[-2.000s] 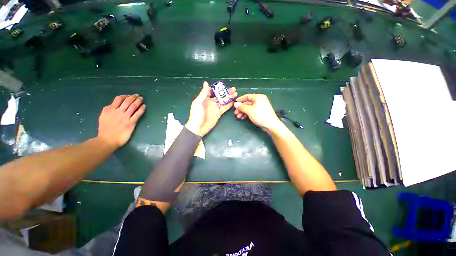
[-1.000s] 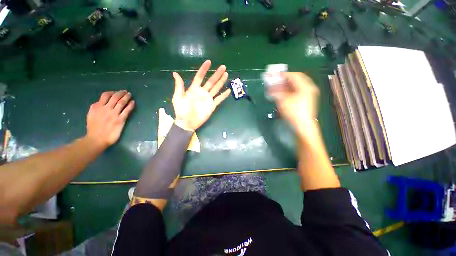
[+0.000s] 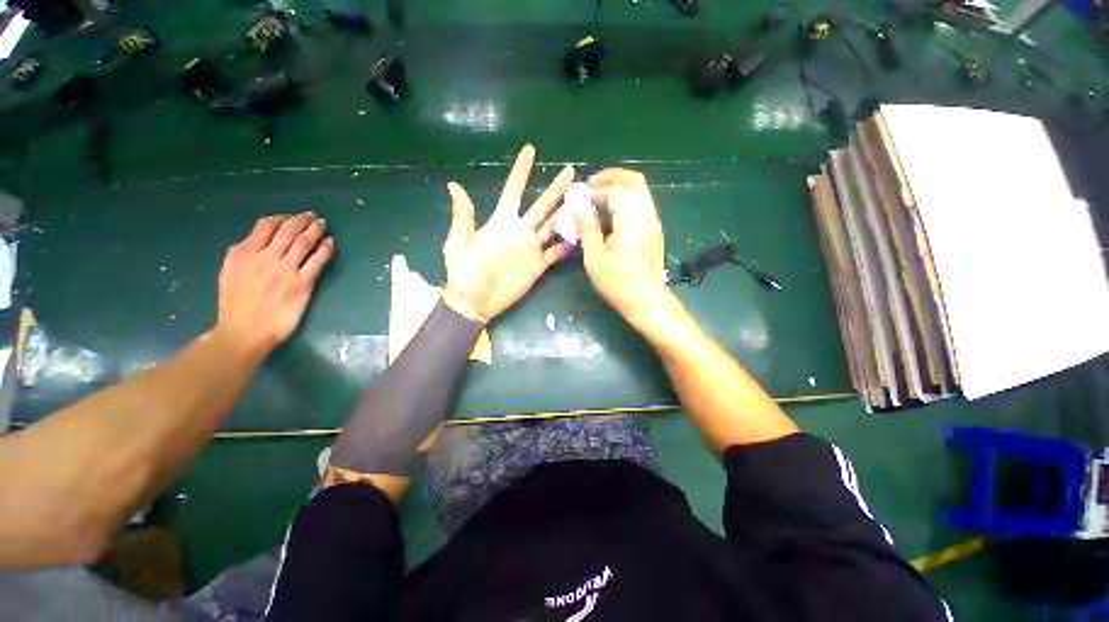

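Observation:
My left hand (image 3: 496, 253) is palm up above the green bench, its fingers spread and nothing seen in it. My right hand (image 3: 628, 241) is just right of it, fingers bent around a small white part (image 3: 572, 216) close to my left fingertips. The part's details are blurred. The circuit board is not clearly visible; my right hand may hide it. A thin black cord (image 3: 711, 260) with a plug end lies on the bench right of my right hand.
Another person's hand (image 3: 268, 277) rests at left. A torn cream sheet (image 3: 411, 304) lies by my left forearm. Stacked boards (image 3: 991, 249) stand at right. Black part-built units (image 3: 584, 57) lie along the far belt. A blue stool (image 3: 1019, 484) is below right.
My left hand has let go of the circuit board and opened. My right hand swung out right, where it held a white thing, and has come back beside my left fingers.

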